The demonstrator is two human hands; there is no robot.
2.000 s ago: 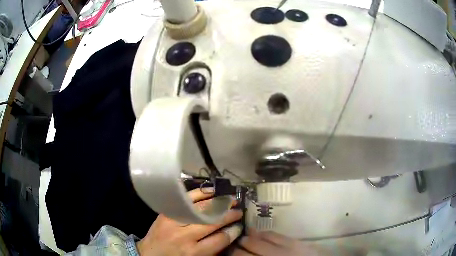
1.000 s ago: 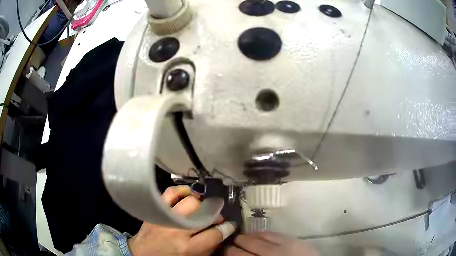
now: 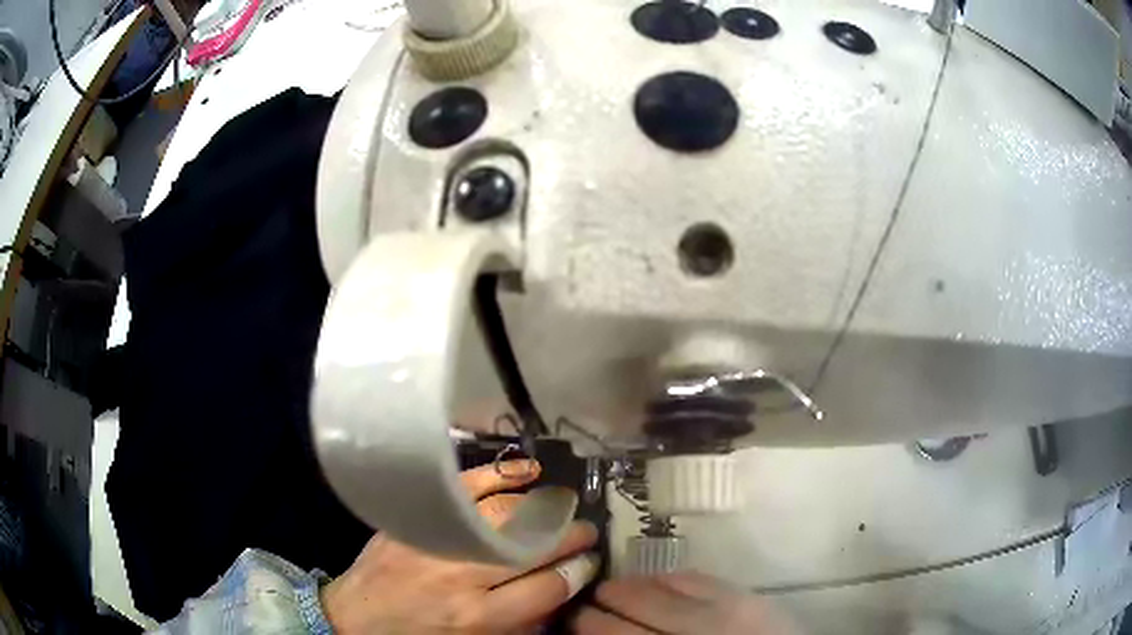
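Observation:
The off-white sewing machine head [image 3: 795, 211] fills much of the view. Its take-up lever guard [image 3: 379, 385] curves in front of the needle area and partly hides my left hand. My left hand [image 3: 466, 577] lies with its fingers on dark cloth below the guard, close to the presser foot area. My right hand [image 3: 683, 605], blurred and cut off by the lower edge, has its fingertips on the same cloth, just right of my left hand. A large dark garment piece [image 3: 230, 372] lies left of the head. The needle is hidden.
The thread tension assembly [image 3: 698, 465] sits above my right hand. Scissor loops [image 3: 943, 447] and a dark slim tool [image 3: 1043, 449] lie on the table right of it. A pink item [image 3: 224, 31] lies at the far upper left. Another wood-edged table stands at the left.
The view shifted left and then back, so the machine head moved in the picture. Both hands stay at the cloth near the needle area, with small finger movements.

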